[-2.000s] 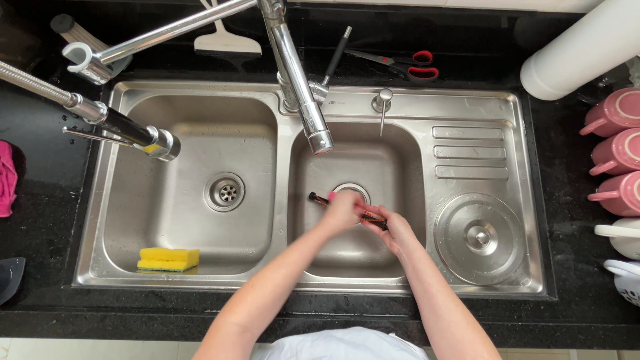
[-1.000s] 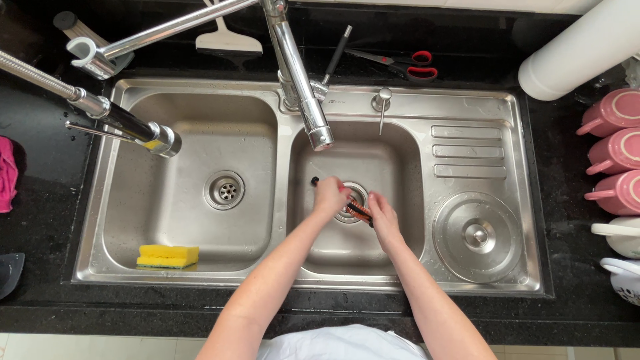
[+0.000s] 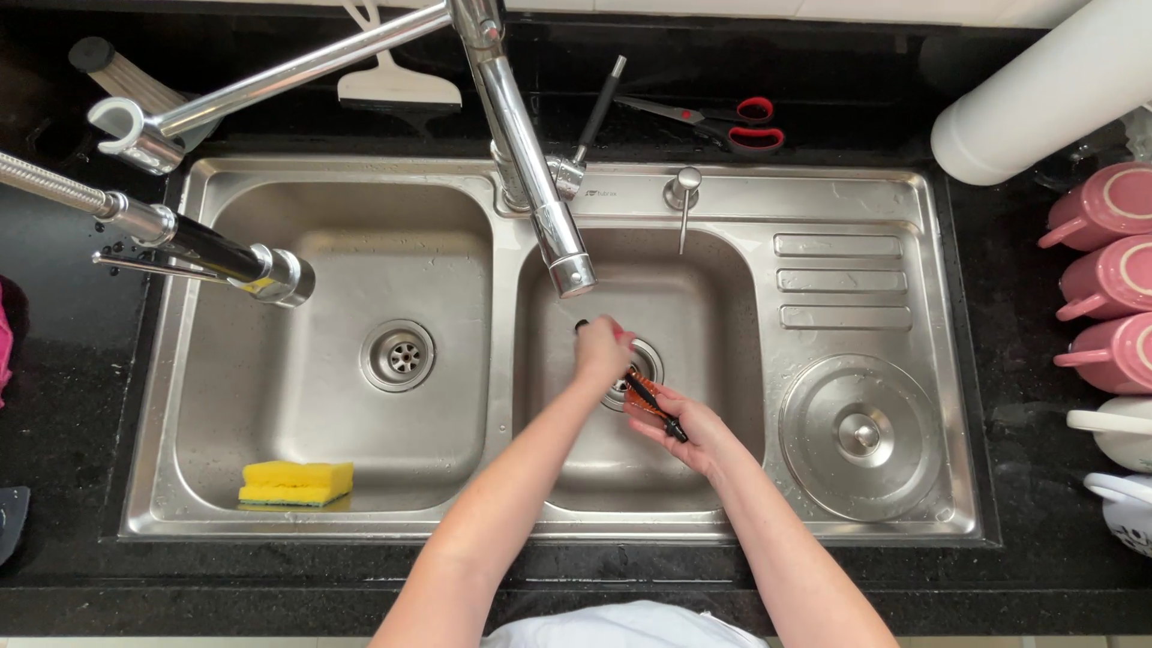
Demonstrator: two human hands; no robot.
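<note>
Over the right basin of the stainless steel sink (image 3: 405, 531), my left hand (image 3: 605, 351) is closed around one end of a slim black tool; its dark tip pokes out at the upper left. The tool's other end, a black bar with orange bristles or teeth (image 3: 644, 394), possibly a brush, lies across the open palm and fingers of my right hand (image 3: 675, 427). Both hands are near the right drain (image 3: 646, 362), partly covering it. The chrome faucet spout (image 3: 572, 270) points down just above my left hand. Whether water runs is hard to tell.
A yellow sponge (image 3: 297, 483) sits in the left basin's front corner. The spray hose head (image 3: 279, 274) hangs over that basin. Scissors (image 3: 711, 121), a squeegee (image 3: 396, 83) and a soap pump (image 3: 686, 184) are behind. Pink mugs (image 3: 1111, 274) and a white cylinder (image 3: 1008, 99) stand right.
The black tool has shifted in my hands, and its orange side shows more than two seconds ago. My right hand has turned more palm up beneath it.
</note>
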